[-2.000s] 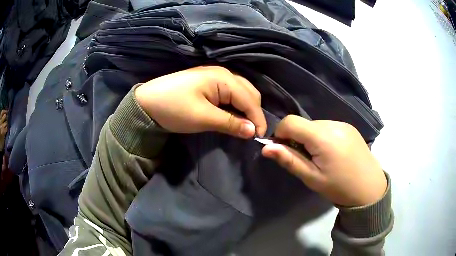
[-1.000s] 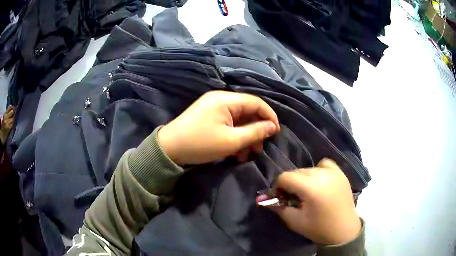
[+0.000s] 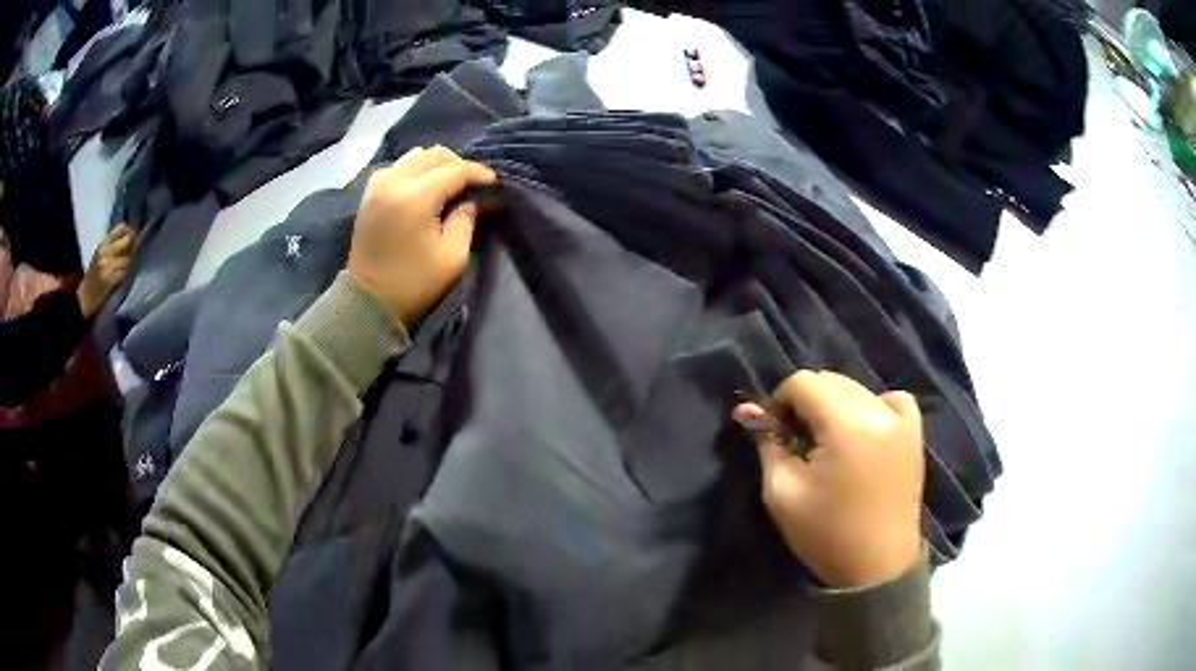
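Observation:
A dark grey jacket [image 3: 551,433] lies spread over a heap of layered grey garments. My left hand [image 3: 417,233] pinches an upper edge of its cloth and lifts it at the left of the heap. My right hand [image 3: 846,479] is closed around small thread snips [image 3: 784,433], whose handle is mostly hidden in the fist; the blades are small and blurred. The right hand is over the right part of the heap. Folded garment edges [image 3: 866,302] fan out behind it. A small silvery ornament [image 3: 293,245] shows on grey cloth at the left.
Black garments [image 3: 905,92] lie at the back right, and more dark garments [image 3: 236,105] at the back left. A small red-blue object [image 3: 695,68] lies on the white table [image 3: 1089,433]. Another person's hand [image 3: 108,269] touches cloth at the far left.
My left hand has moved left and up, drawing the jacket cloth with it. My right hand with the snips is apart from it. The view has shifted, showing more of the back and left.

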